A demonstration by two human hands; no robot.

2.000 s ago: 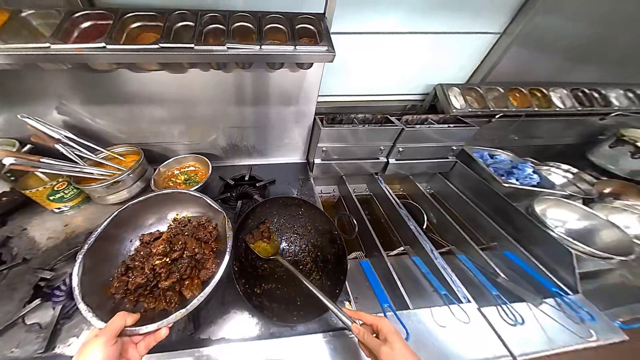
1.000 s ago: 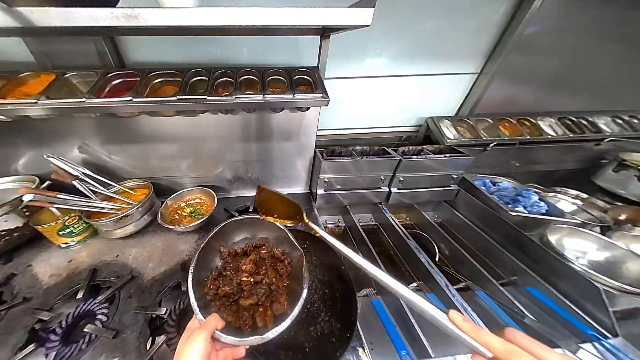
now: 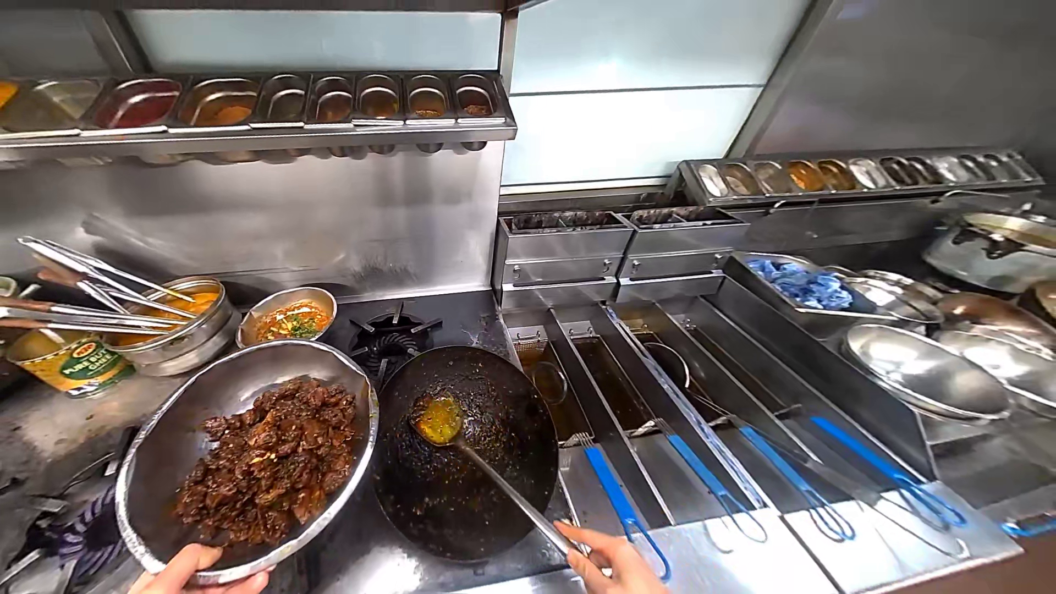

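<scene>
My left hand (image 3: 198,571) grips the near rim of a steel mixing bowl (image 3: 157,445), thumb over the edge. Dark, sauce-coated pieces of cooked food (image 3: 276,458) fill much of the bowl, which is tilted to the right. My right hand (image 3: 606,561) is closed around the metal handle of a ladle (image 3: 511,493). The ladle's bowl, with yellowish oily residue, lies in a black wok (image 3: 495,528) beside the mixing bowl. Dark bits and oil coat the wok's inside. Behind the mixing bowl stands a smaller bowl (image 3: 289,309) of orange food with green herbs.
Right of the wok are deep fryers (image 3: 615,388) with blue-handled baskets (image 3: 615,487). Pots with utensils (image 3: 177,355) and a tin (image 3: 78,367) stand at left. Gas burners (image 3: 392,330) flank the wok. Spice trays (image 3: 297,103) line a shelf; steel bowls (image 3: 924,367) lie at far right.
The ladle, raised above the mixing bowl's far rim one second ago, is now down in the wok. The mixing bowl has moved left, off the wok.
</scene>
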